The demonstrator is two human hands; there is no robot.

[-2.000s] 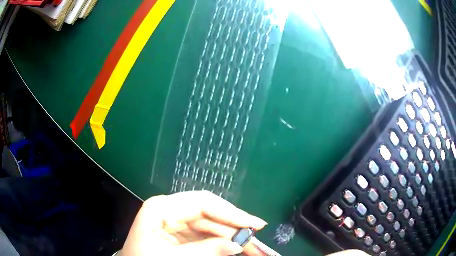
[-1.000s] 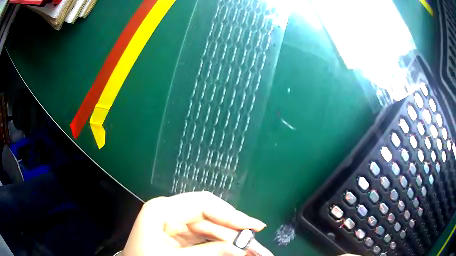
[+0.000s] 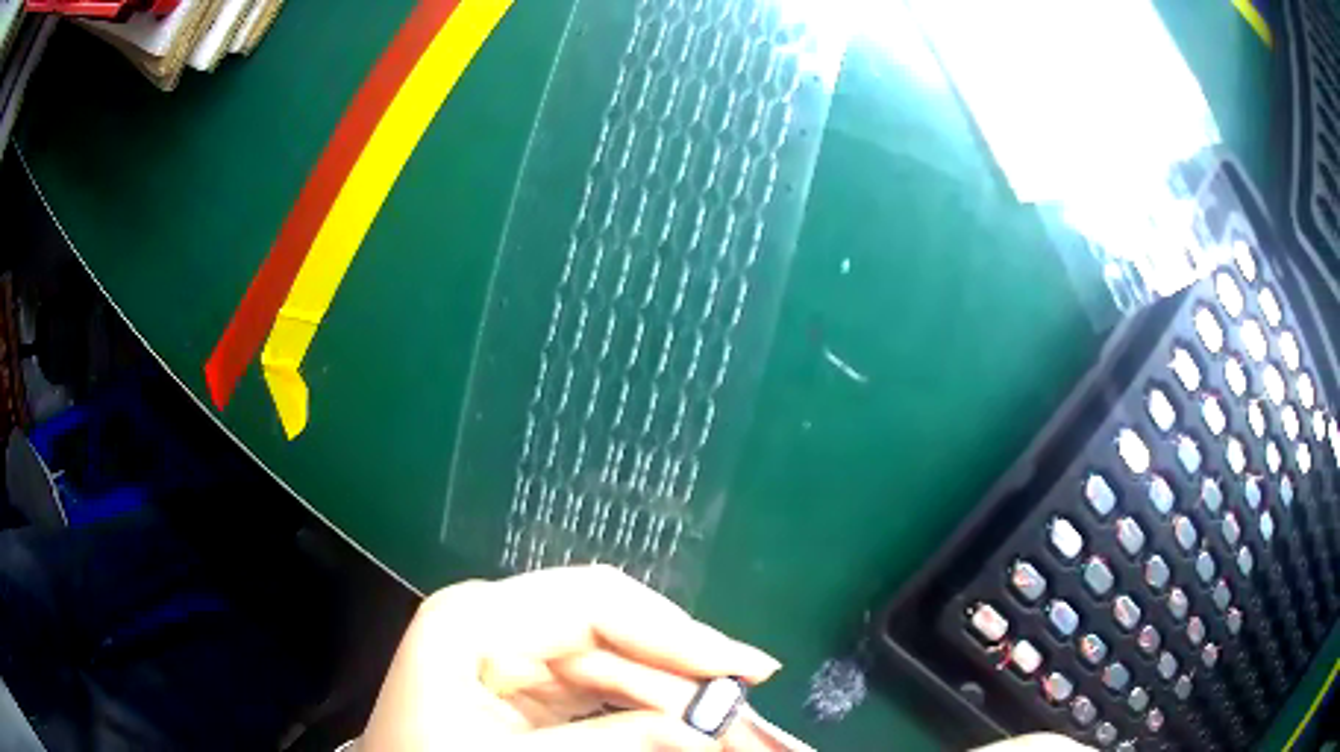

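My left hand (image 3: 551, 661) is at the bottom centre, holding a small dark module (image 3: 716, 705) with a pale oval face between finger and thumb. Only a sliver of my right hand (image 3: 1029, 743) shows at the bottom edge, so what it holds is hidden. The clear adhesive sheet (image 3: 647, 294), with columns of small outlined shapes, lies flat on the green mat just beyond my left hand. The black blister tray (image 3: 919, 617) with rows of pale-faced parts is at the right.
A whitish scrap pile (image 3: 838, 686) lies beside the tray's near corner. A glaring clear plastic bag (image 3: 1073, 118) touches the tray's far end. Red tape (image 3: 331, 191) and yellow tape (image 3: 385, 162) run along the left. Stacked boards (image 3: 199, 37) stand far left. Another black tray (image 3: 1315, 132) is far right.
The module has turned between my left fingers, so its pale face now shows with a dark rim. The left hand has barely moved. Less of the right hand shows than two seconds ago.
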